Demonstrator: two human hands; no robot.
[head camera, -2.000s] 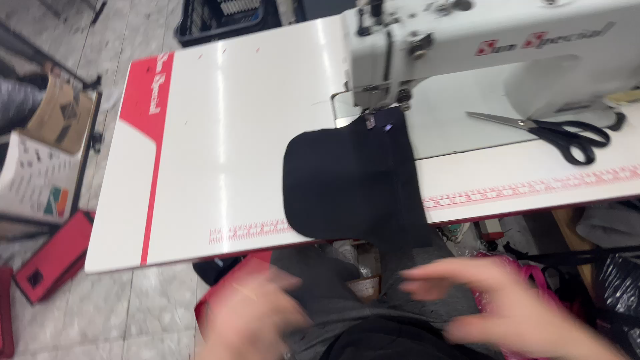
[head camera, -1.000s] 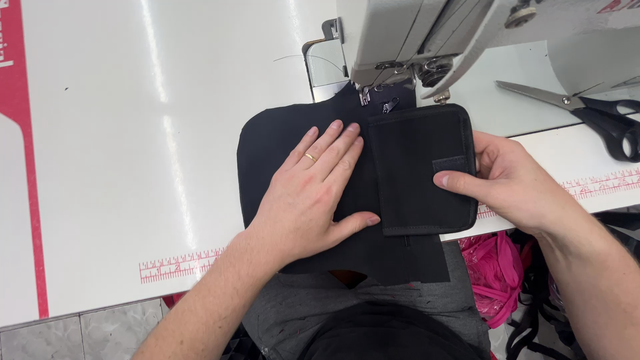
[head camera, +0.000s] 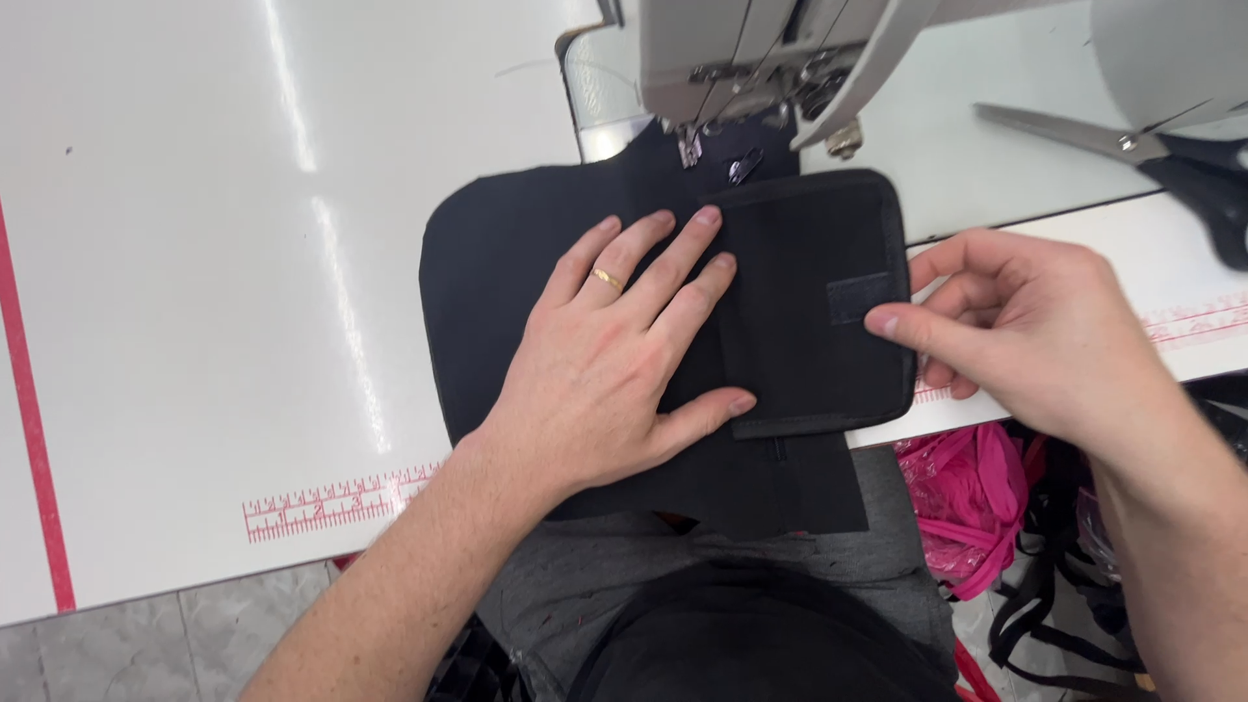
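Note:
A large black fabric panel (head camera: 487, 292) lies on the white sewing table, its upper end under the presser foot (head camera: 689, 148) of a sewing machine (head camera: 760, 58). On its right part rests a black bound-edge pocket piece (head camera: 799, 331) with a small hook-and-loop patch (head camera: 858, 297). My left hand (head camera: 619, 356) presses flat, fingers spread, on the panel and the pocket piece's left edge. The right edge of the pocket piece is pinched by my right hand (head camera: 994, 331), thumb on top and fingers beneath. A small metal zipper pull (head camera: 746, 166) shows just above the pocket piece.
Black-handled scissors (head camera: 1102, 141) lie open at the upper right, on the machine bed. Along the table's front edge runs a printed red ruler (head camera: 322, 504). Pink material in plastic (head camera: 965, 507) and black straps (head camera: 1043, 604) are below the table at right.
Both hands, blurred and off the fabric two seconds ago, have come onto the work. The pocket piece now lies on the panel, where none showed in the oldest frame. The view has moved closer.

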